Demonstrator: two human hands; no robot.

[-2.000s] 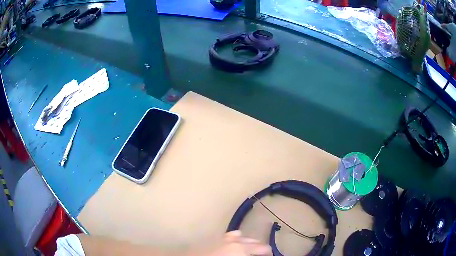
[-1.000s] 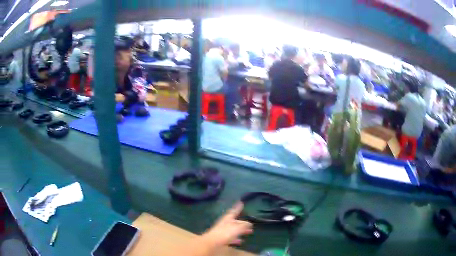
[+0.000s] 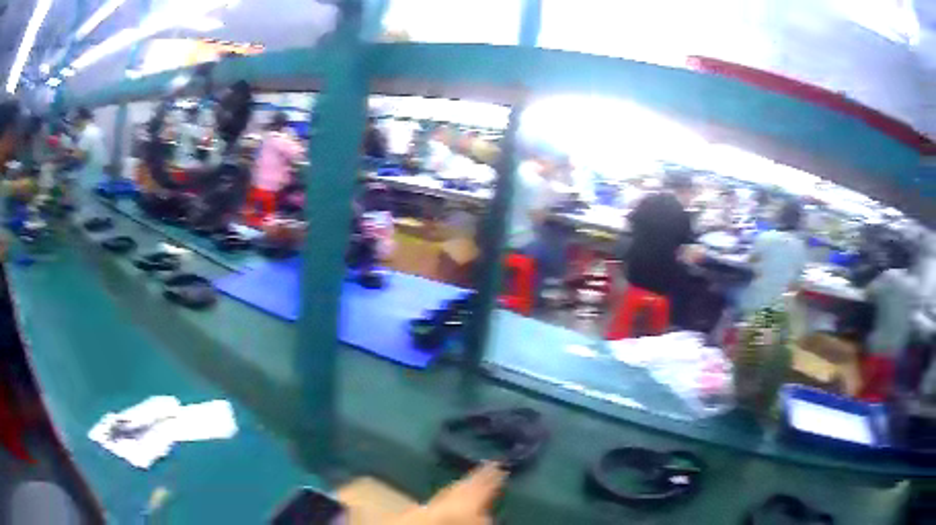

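Observation:
My left hand point(image 3: 467, 499) is at the bottom centre, blurred, with the forearm cut off by the lower edge. Its fingertips reach the near edge of a black headset point(image 3: 493, 439) lying on the dark green belt. I cannot tell whether they touch or grip it. A second black headset point(image 3: 641, 474) lies to its right, with a small pale spot on its right earcup. A third headset point(image 3: 787, 511) is partly cut off at the bottom. My right hand is not in view.
Green posts point(image 3: 334, 246) stand behind the bench. Crumpled white paper point(image 3: 159, 429) lies left; the phone point(image 3: 308, 508) and tan cardboard point(image 3: 375, 499) are cut off below. Beyond are a blue mat point(image 3: 385, 318), plastic wrap point(image 3: 677, 364), a blue tray point(image 3: 833, 415) and people.
The view has tilted up from the cardboard towards the hall and turned left. My left hand has moved from the headset on the cardboard to the belt, now below a different headset than one second ago.

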